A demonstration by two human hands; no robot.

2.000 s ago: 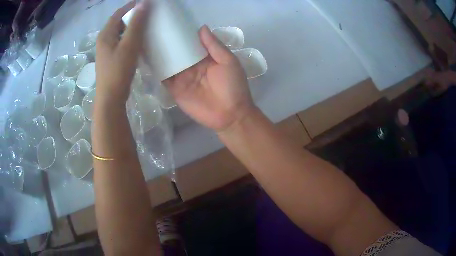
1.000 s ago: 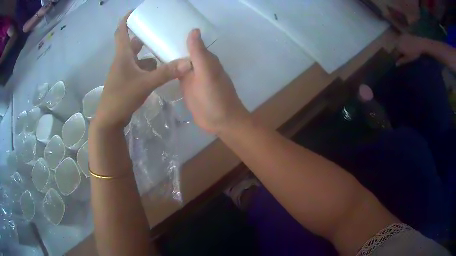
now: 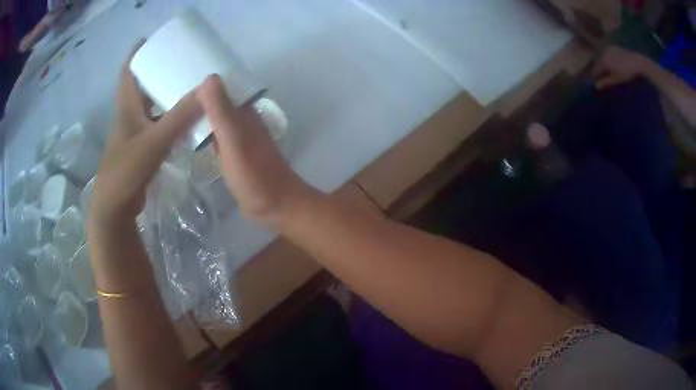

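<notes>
A white plastic cup [image 3: 179,65] is held tilted above the table at the upper left, its open rim towards the lower right. My left hand [image 3: 141,145] holds it from the left and below; the fingers behind it are partly hidden. My right hand [image 3: 240,145] is at the rim, with fingers bent over and partly hidden at the mouth. A crinkled clear plastic bag [image 3: 187,247] lies below my hands at the table edge. Another white cup [image 3: 271,118] stands on the table just behind my right hand.
Several white cups [image 3: 71,318] with shiny film stand at the left. Brown cardboard [image 3: 427,152] runs along the table's near edge. Another person's hand [image 3: 622,67] is at the upper right. Small coloured specks [image 3: 53,72] lie on the far table. A white sheet [image 3: 488,46] lies at the upper right.
The cup and both my hands have moved left in the picture. The view has also shifted. My right hand has gone from the cup's side to its rim.
</notes>
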